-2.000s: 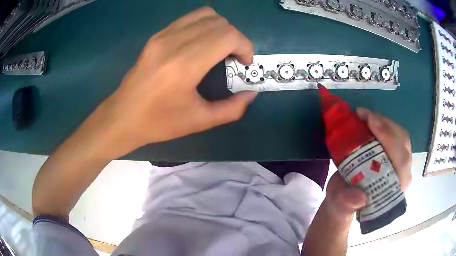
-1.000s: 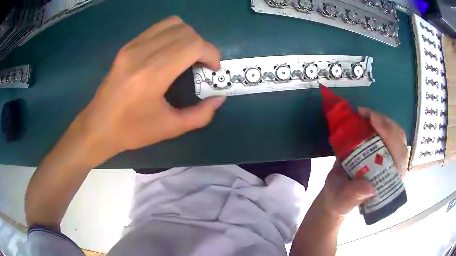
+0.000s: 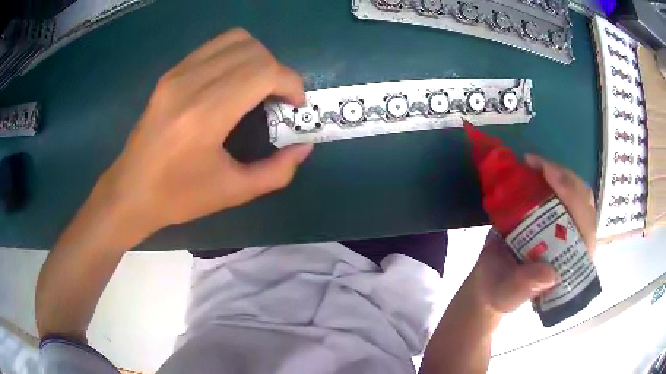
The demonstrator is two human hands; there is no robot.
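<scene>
A silvery metal strip (image 3: pixel 416 124) with a row of several round white discs lies over the dark green mat, tilted slightly up to the right. My left hand (image 3: pixel 212 131) grips its left end between thumb and fingers. My right hand (image 3: pixel 518 270) holds a glue bottle (image 3: pixel 551 252) with a red cone nozzle, white label and dark base. The nozzle tip points up left and is at the strip's lower edge, below the gap between the fourth and fifth discs from the left. Whether it touches the strip, I cannot tell.
Other strips (image 3: pixel 475 28) lie at the top right. A white panel with rows of small dark parts (image 3: pixel 622 139) stands right, beside brown cardboard (image 3: pixel 652 109). A stack of strips (image 3: pixel 29 44), a short strip (image 3: pixel 18 119) and a black lump (image 3: pixel 13 181) are at left.
The strip and my left hand have moved left in view, as has the background. The nozzle tip is now farther right along the strip, past the fourth disc. Both hands keep their holds.
</scene>
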